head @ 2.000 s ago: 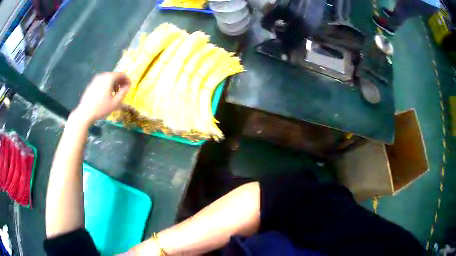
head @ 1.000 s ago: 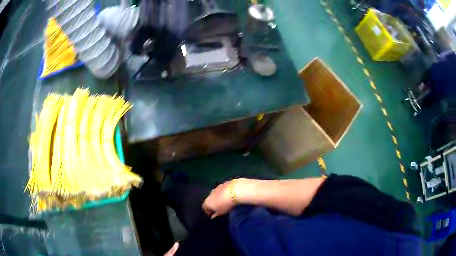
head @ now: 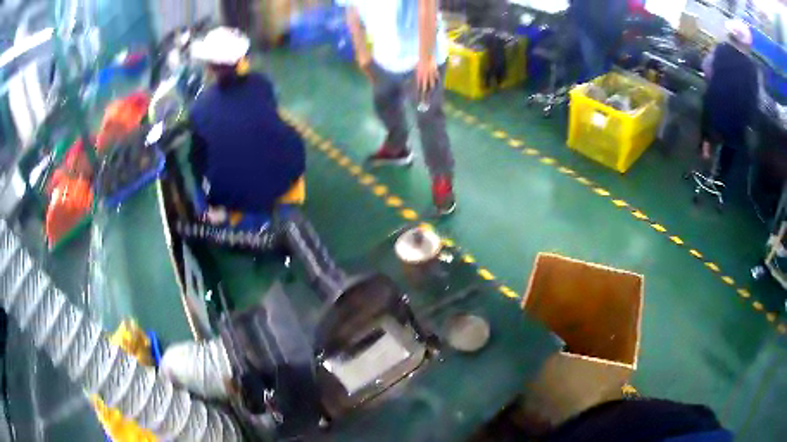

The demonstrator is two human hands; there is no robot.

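Note:
Neither of my hands is in the picture; only a dark sleeve or piece of clothing shows at the bottom right. The solder pot (head: 367,361), a dark box with a bright rectangular surface, sits on the green side table (head: 436,406). A small round shallow dish (head: 468,332) lies to its right. A silver lidded cup (head: 418,245) stands behind. Yellow-orange wires (head: 121,421) show in part at the lower left, behind the grey ribbed duct (head: 82,350). The view is blurred.
An open cardboard box (head: 585,312) stands on the floor right of the table. A person (head: 242,142) sits ahead at the left, another (head: 401,78) stands in the lane, and a third (head: 729,91) is at the far right. Yellow crates (head: 614,125) stand beyond the lane tape.
The view has swung up and to the right. My hands, the stacked yellow wires and the green trays have left the picture. The people and the aisle now show.

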